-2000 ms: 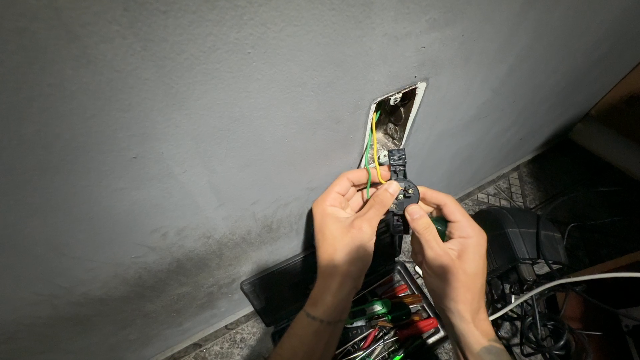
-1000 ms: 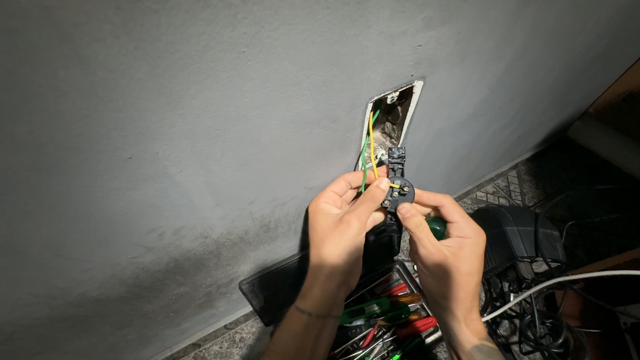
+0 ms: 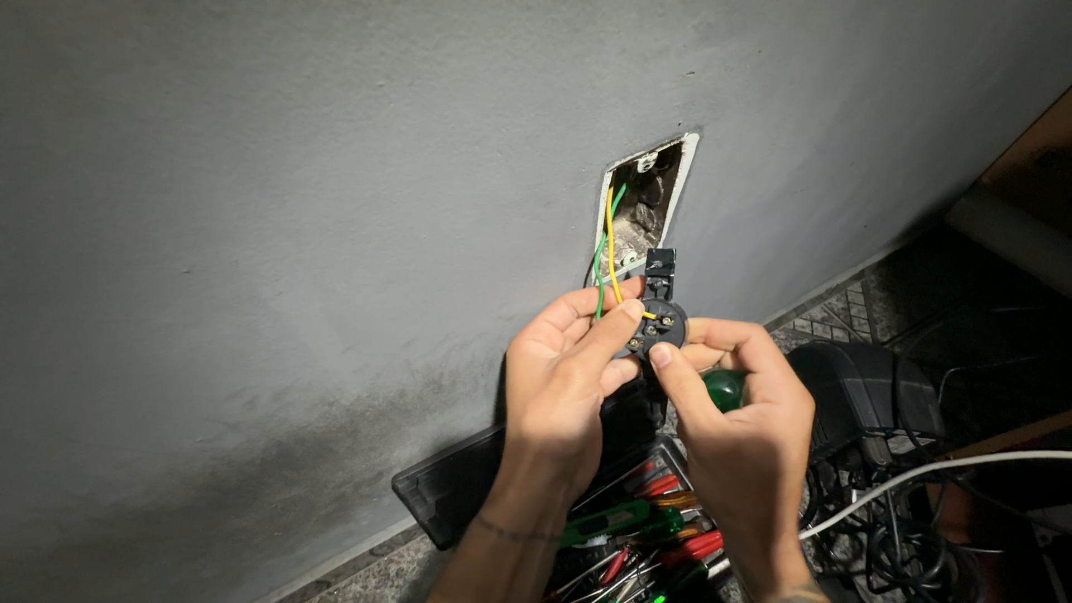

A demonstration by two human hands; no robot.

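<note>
Both hands hold a black electrical socket insert [image 3: 670,322] just below the open wall box [image 3: 649,201]. My left hand [image 3: 565,360] pinches its left side, with the thumb on the yellow wire [image 3: 612,243], whose end lies at a screw terminal. The green wire [image 3: 600,260] also comes out of the box and passes behind my left fingers. My right hand [image 3: 741,394] grips the insert's lower right, thumb on its face. A green screwdriver handle [image 3: 724,389] is tucked in my right palm; its shaft is hidden.
Below my hands lies a tool case with a black lid [image 3: 452,486], holding red-handled tools [image 3: 691,548] and green-handled ones [image 3: 607,521]. To the right are a black bag or case [image 3: 867,389], coiled black cables [image 3: 904,548] and a white cable [image 3: 921,473]. A grey wall [image 3: 335,209] fills the left.
The yellow wire's end, not seen on the insert's face two seconds ago, now lies across it at a terminal. Both hands have stayed on the insert.
</note>
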